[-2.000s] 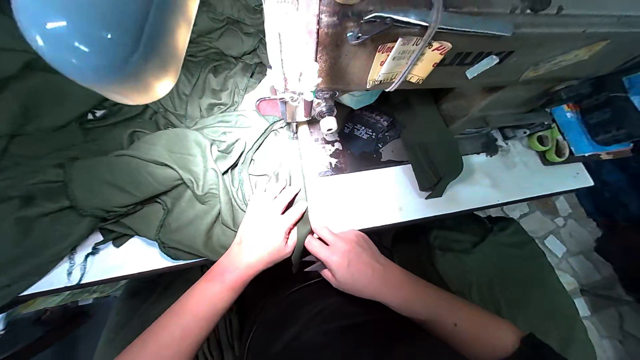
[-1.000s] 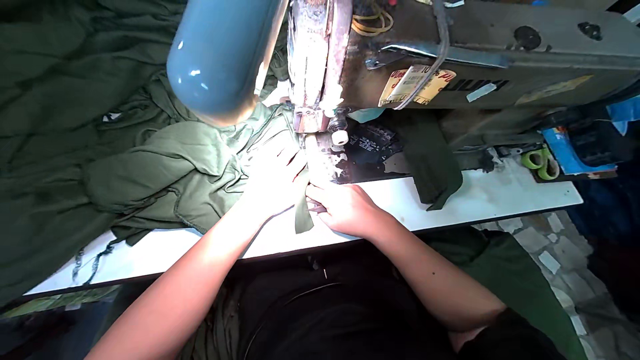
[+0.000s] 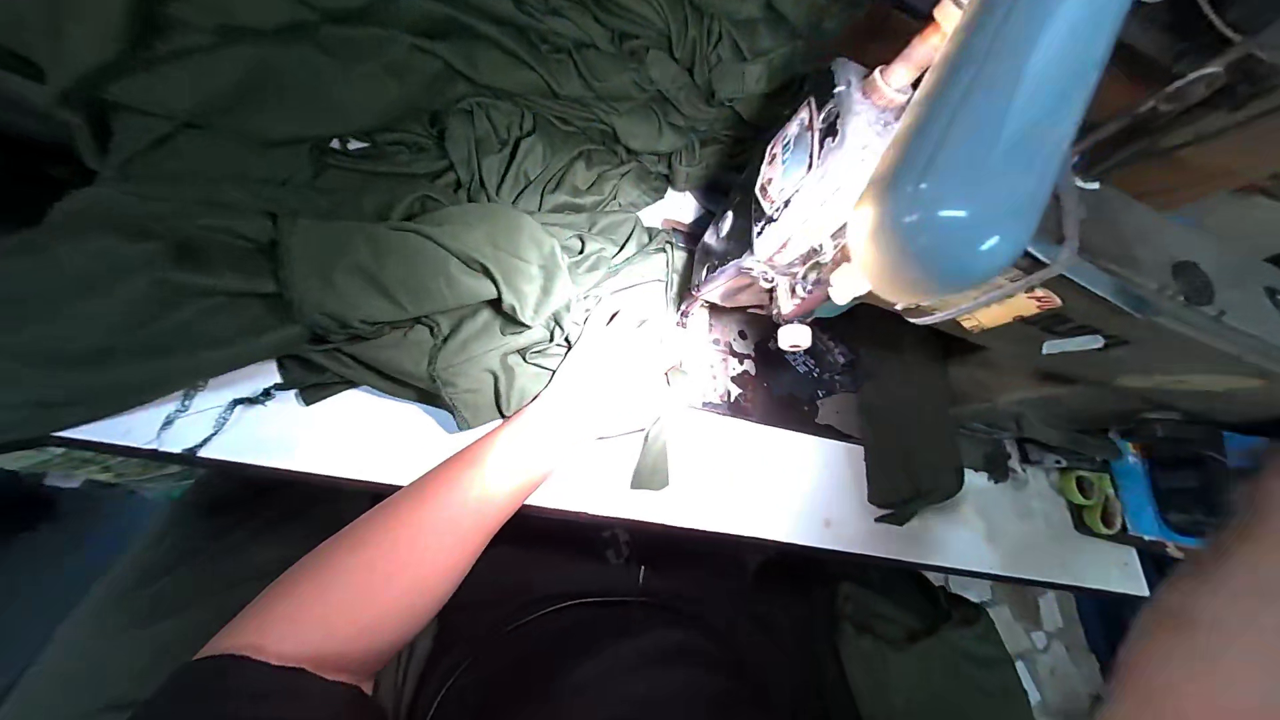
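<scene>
My left hand (image 3: 625, 355) lies on green fabric (image 3: 500, 270) at the sewing machine's needle area, washed out by bright lamp light; whether its fingers grip the cloth cannot be told. A narrow green strip (image 3: 652, 460) hangs from beneath it over the white table (image 3: 770, 480). Just right of the fingers are the sewing machine's presser area and metal bed (image 3: 735, 350). Blurred at the lower right edge is my right hand or forearm (image 3: 1195, 620), away from the cloth, its fingers not made out.
A blue lamp shade (image 3: 1000, 150) hangs before the machine arm (image 3: 1150, 350). Piled green cloth (image 3: 250, 120) covers the left side. A folded dark green piece (image 3: 910, 430) hangs by the bed. Green-handled scissors (image 3: 1095, 500) lie near a blue item (image 3: 1145, 490).
My right hand has left the strip beside my left hand and moved far to the right. My left hand stays at the cloth. The view has swung noticeably left.
</scene>
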